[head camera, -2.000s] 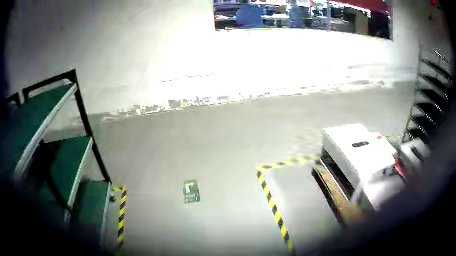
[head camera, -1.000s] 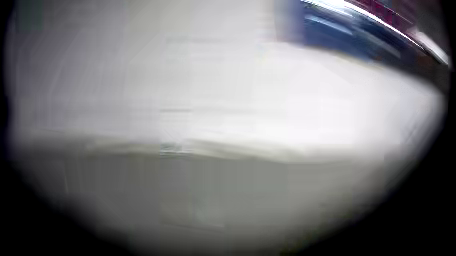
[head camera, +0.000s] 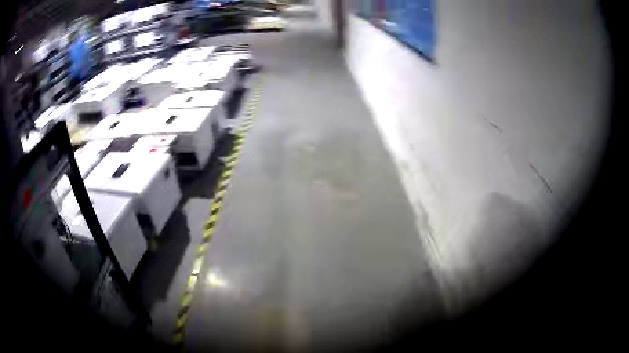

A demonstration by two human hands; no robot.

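Note:
Neither of my hands is in view. Nearest in front of me is a grey floor aisle point(head camera: 296, 179) running away from me. Along its left side stand several large white box-shaped units point(head camera: 131, 172) in rows, with dark slots on top. The picture is somewhat blurred.
A yellow-black floor tape point(head camera: 221, 193) separates the units from the aisle. A dark frame point(head camera: 86, 200) stands at the near left. A white wall point(head camera: 510, 103) with a blue panel or window point(head camera: 407, 24) runs along the right. A blue shape, perhaps a person point(head camera: 81, 58), is at the far left.
The view has turned from facing the wall to looking along the aisle. The wall is now on the right, and the rows of white units have come into view on the left.

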